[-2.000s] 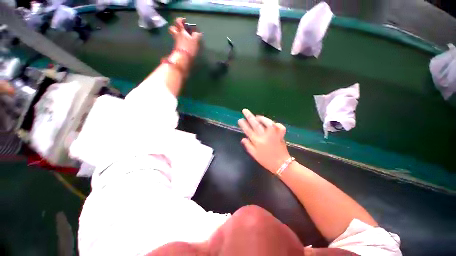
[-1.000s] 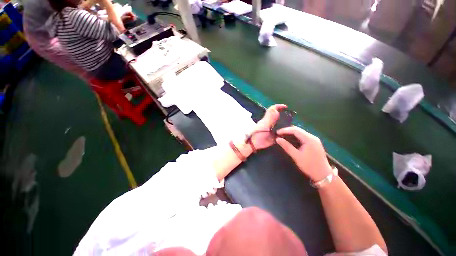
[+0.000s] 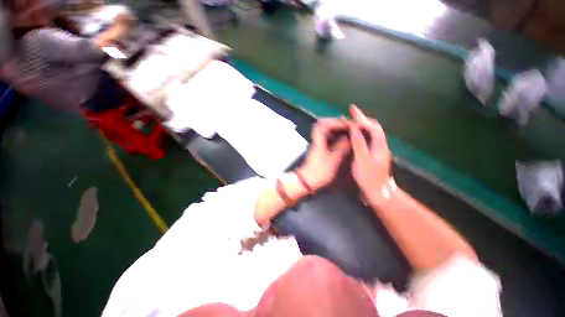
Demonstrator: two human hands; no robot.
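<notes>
My left hand (image 3: 323,151) and my right hand (image 3: 370,156) meet over the black bench top (image 3: 334,217), fingers bent towards each other. A small dark thing (image 3: 338,138), by its look a power adapter with its cord, is between the fingers of both hands. It is blurred and mostly hidden, so its shape and cord cannot be made out. A stack of flat white sheets (image 3: 248,117) lies on the bench to the left of my hands.
Several white wrapped bundles lie on the green conveyor belt (image 3: 396,93), one of them at the right (image 3: 540,186). A teal edge (image 3: 427,167) separates bench and belt. At the upper left are a person in stripes (image 3: 59,62) and a red stool (image 3: 127,127).
My left hand has come back from over the belt with the dark thing. My right hand has moved from the bench edge to meet it. The view has turned left.
</notes>
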